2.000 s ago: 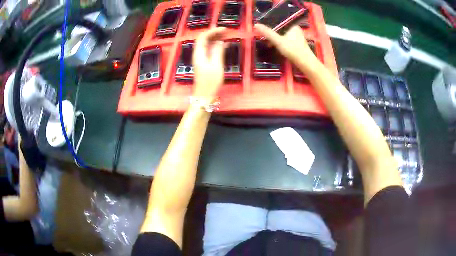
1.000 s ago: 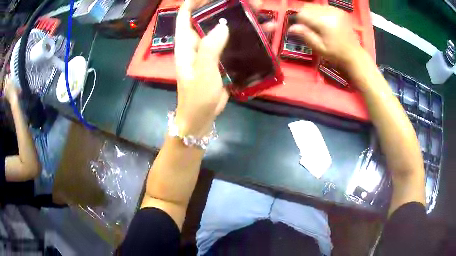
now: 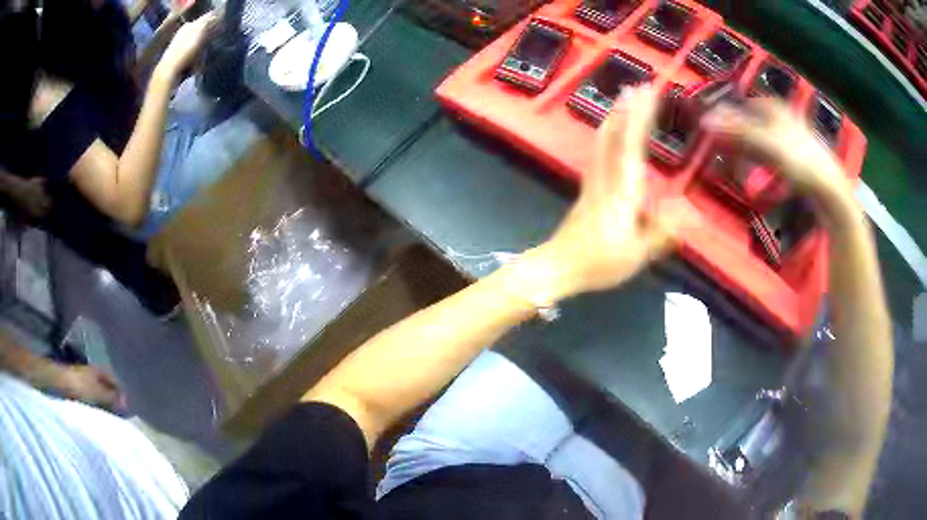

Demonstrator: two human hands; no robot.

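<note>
The bright red tray (image 3: 508,112) runs diagonally across the upper right, with phones in its pockets. One phone (image 3: 534,53) lies in the pocket at its left end. My left hand (image 3: 610,208) is raised over the tray's front edge, fingers extended, with no held item visible. My right hand (image 3: 767,142) is blurred over the right half of the tray, beside dark phones; whether it grips one cannot be told. A white paper slip (image 3: 687,345) lies on the dark green mat in front of the tray.
Left of my lap, an open brown carton (image 3: 219,335) holds crumpled clear film (image 3: 295,274). A blue cable (image 3: 315,76) and a white round-based device (image 3: 313,56) are on the bench at upper left. A person's arm (image 3: 142,152) is beside them. Blurred clear plastic (image 3: 757,432) lies lower right.
The view has swung left and down. The red-rimmed phone that my left hand held is no longer seen in it. My right hand remains over the tray's right half.
</note>
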